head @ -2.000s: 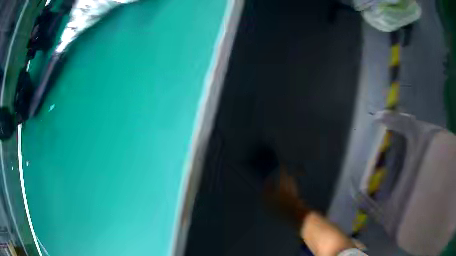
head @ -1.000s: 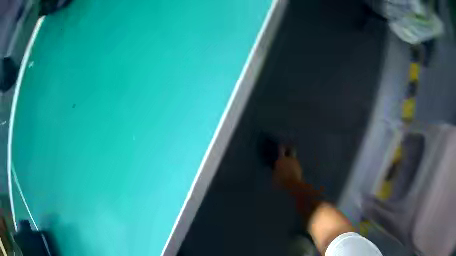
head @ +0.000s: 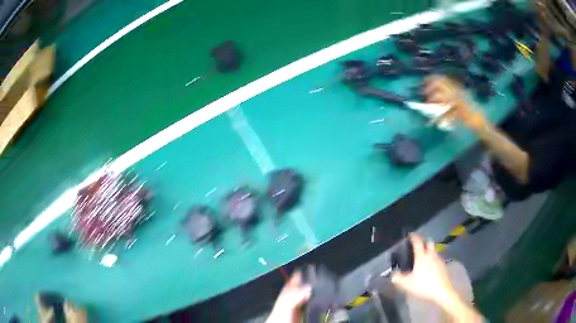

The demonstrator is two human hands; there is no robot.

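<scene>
The picture is blurred. My left hand [head: 292,299] is at the bottom edge, closed around a dark housing module [head: 323,291]; a bit of red shows beside it. My right hand [head: 428,270] is to its right, holding a small black part [head: 402,254] between thumb and fingers. Both hands are in front of the worktop's near edge, apart from each other. On the green worktop [head: 183,265] ahead, three dark modules stand in a row: left [head: 202,225], middle [head: 242,207] and right [head: 285,189].
A red tangled heap of leads [head: 108,209] lies left. Another person's hands [head: 451,104] work at right near a crowded black cluster [head: 436,53]. One module [head: 404,151] lies near them, another [head: 226,57] beyond the white strip. A brown cardboard box [head: 26,94] is far left.
The view has swung from mostly bare green surface and dark floor to the parts, heap and neighbour. Two hands now show instead of one, and what they hold is clearer.
</scene>
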